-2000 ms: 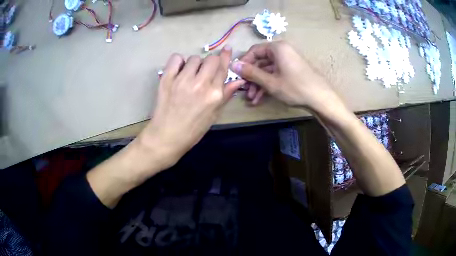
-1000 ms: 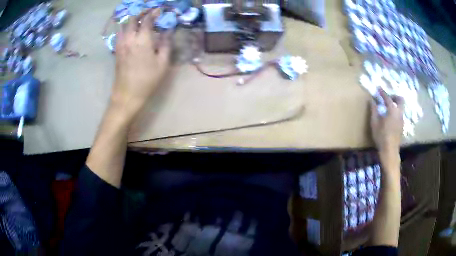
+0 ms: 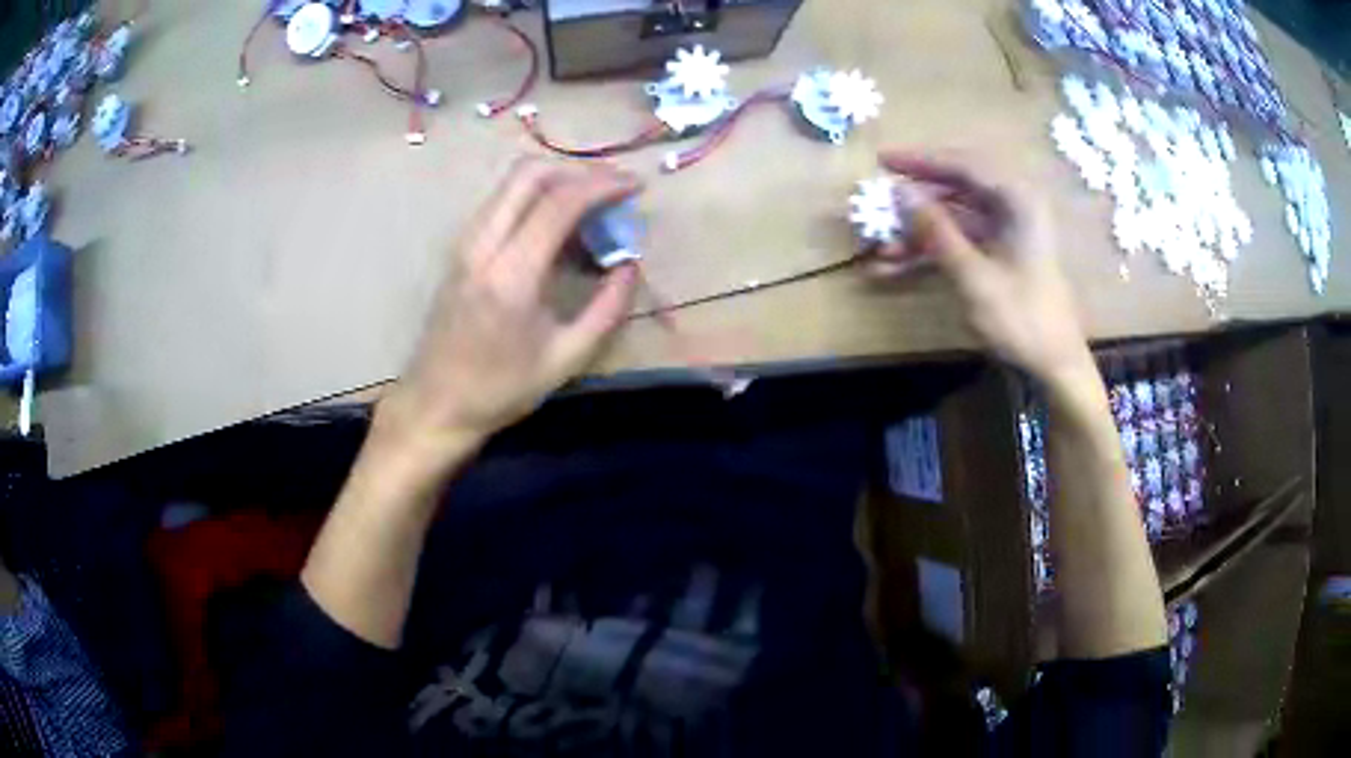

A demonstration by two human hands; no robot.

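Note:
My left hand (image 3: pixel 511 296) holds a small round motor (image 3: pixel 611 233) between thumb and fingers, with a reddish lead trailing toward the bench edge. My right hand (image 3: pixel 985 252), slightly blurred, holds a white star wheel (image 3: pixel 877 210) at its fingertips. The two hands are apart, both over the front of the bench. Beyond them lie two motors with star wheels on top, one near the metal box (image 3: pixel 694 89) and one to its right (image 3: pixel 837 101), their leads trailing left.
A metal box (image 3: pixel 667 45) stands at the back. Bare motors (image 3: pixel 311 30) lie left of it, more at far left. A blue container (image 3: pixel 36 311) is at the left edge. Loose star wheels (image 3: pixel 1148 185) lie at right, with finished rows behind. A carton (image 3: pixel 971 489) stands below right.
My left hand has come back from the motor pile with a motor. My right hand has moved left from the wheel heap with a star wheel. The view has shifted.

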